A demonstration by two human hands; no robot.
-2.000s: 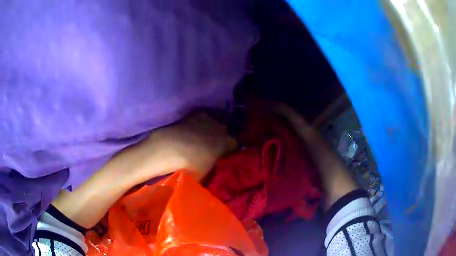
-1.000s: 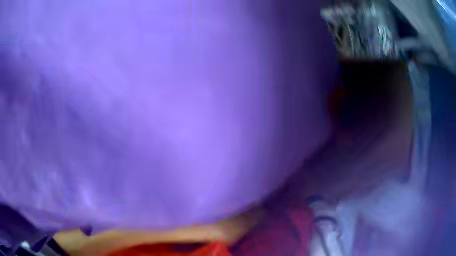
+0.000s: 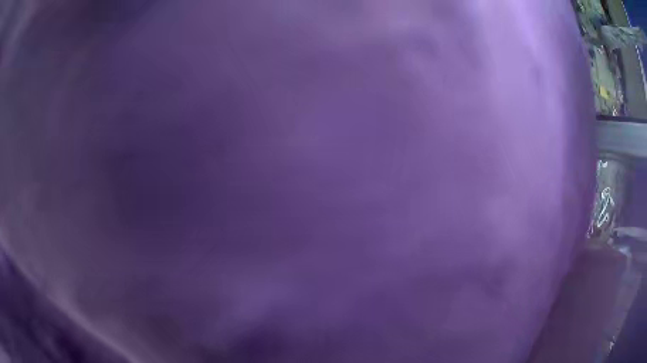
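Note:
Purple fabric (image 3: 340, 177) fills nearly the whole head view, very close to the camera and blurred. A darker purple fold shows at the lower left corner, beyond a pale curved edge. Neither my left hand nor my right hand is in view. Whatever lies behind the fabric is hidden.
At the right rim a narrow strip of the surroundings shows past the fabric. It holds a pale horizontal bar (image 3: 622, 137), a shiny clear, plastic-like thing (image 3: 607, 202) below it, and a dull mauve surface (image 3: 585, 308) at the lower right.
The purple fabric now covers almost the whole view. Both forearms, the orange-red bag, the dark red cloth and the blue edge seen earlier are out of view. The camera has shifted.

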